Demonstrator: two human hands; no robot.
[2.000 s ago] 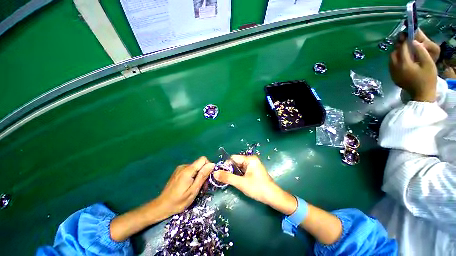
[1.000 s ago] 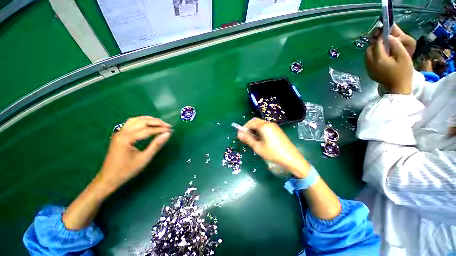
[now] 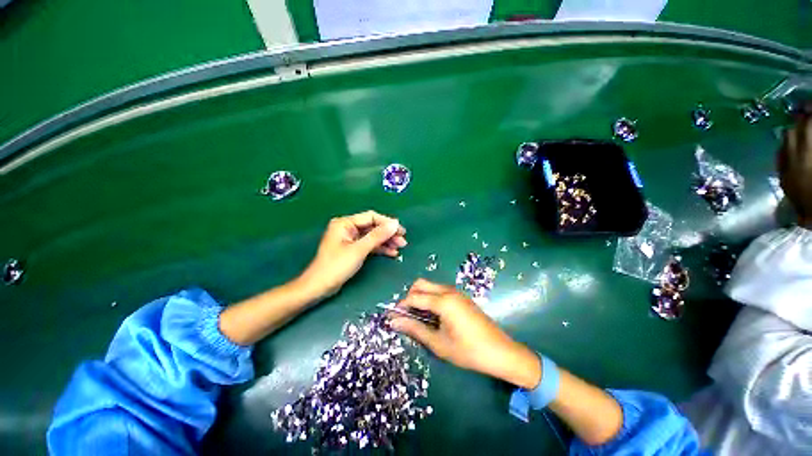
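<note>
A large loose heap of small shiny metal pieces [image 3: 361,387] lies in front of me. My right hand [image 3: 450,325] holds a slim tweezers-like tool [image 3: 411,312] at the top edge of the heap. My left hand [image 3: 361,249] is above the heap, thumb and fingertips together; whether something tiny is between them cannot be seen. A small cluster of parts [image 3: 476,273] lies just beyond my right hand. Two round units, one [image 3: 396,177] beyond my left hand and another [image 3: 282,185] to its left, rest on the green surface.
A black tray [image 3: 595,189] with gold-coloured parts stands at right, a round unit [image 3: 527,154] at its left corner. Clear bags [image 3: 645,245] and two touching round units [image 3: 668,301] lie beside it. A white-sleeved person [image 3: 775,312] is at the right edge. A metal rail [image 3: 427,44] runs behind.
The round unit seen between my hands earlier is no longer there. My right hand has moved down to the heap with the tool. My left hand has closed its fingertips. The view has shifted.
</note>
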